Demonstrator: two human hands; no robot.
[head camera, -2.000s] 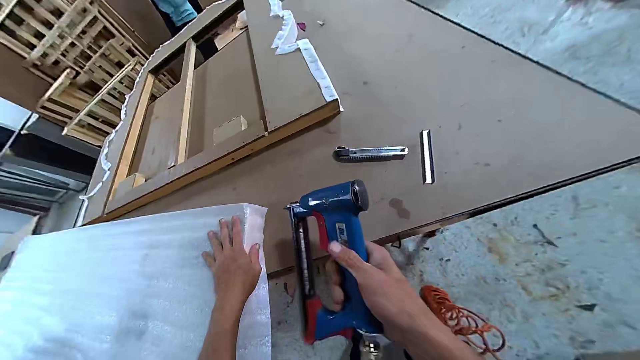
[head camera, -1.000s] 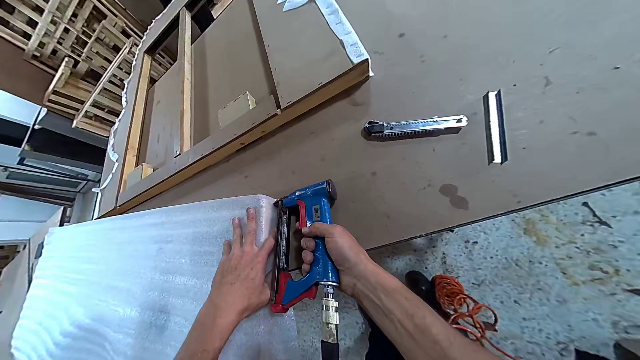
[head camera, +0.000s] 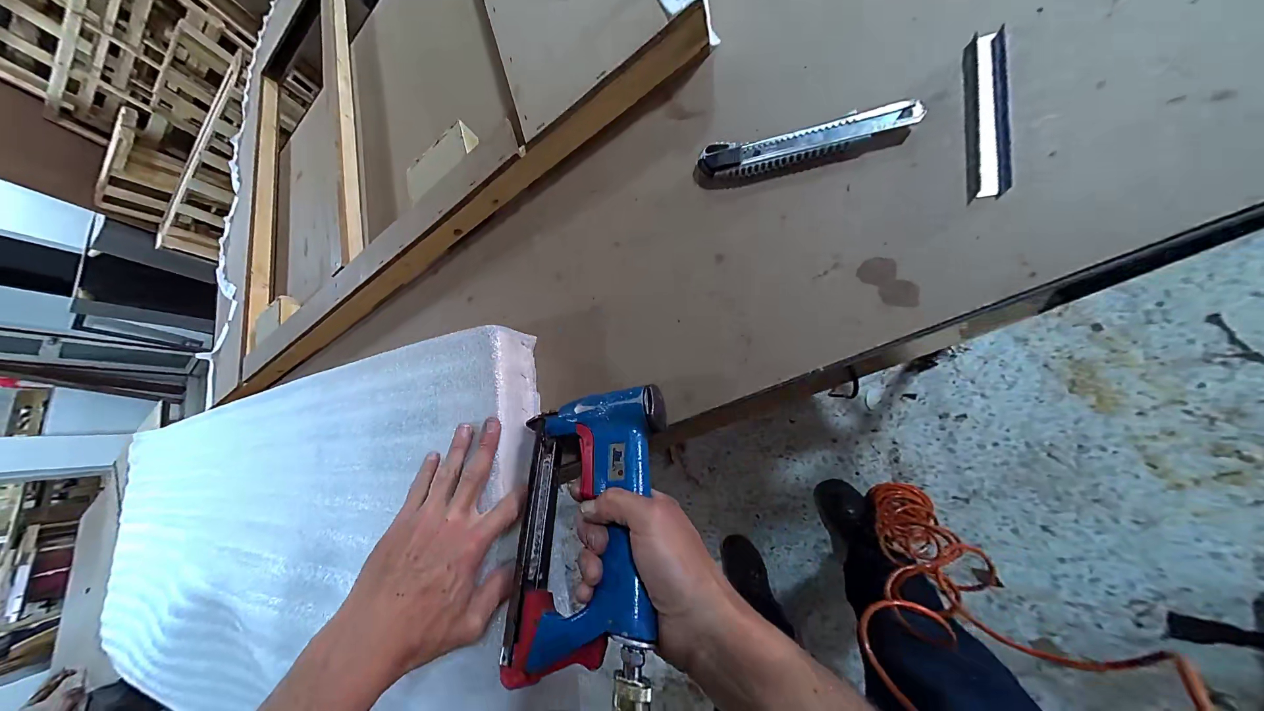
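Observation:
My right hand (head camera: 642, 563) grips a blue and red pneumatic staple gun (head camera: 617, 454), its nose at the side edge of a panel covered in white foam sheet (head camera: 326, 474). An air fitting joins the gun's base at the bottom. Flat on the foam lies my left hand (head camera: 444, 543), fingers spread, close beside the gun. A snap-off utility knife (head camera: 810, 143) rests on the brown tabletop (head camera: 731, 296). To its right lies a short dark strip with a white middle (head camera: 987, 114).
A wooden frame with board panels (head camera: 474, 207) lies on the table at upper left. Wooden pallets (head camera: 178, 128) stand beyond it. A coiled orange air hose (head camera: 913, 538) is on the speckled floor (head camera: 1106, 444), near my shoes (head camera: 839, 509).
The staple gun, earlier beside the foam-covered panel's corner, is now against its edge, a little below that corner. My left hand stays on the foam. The view has moved closer to the table.

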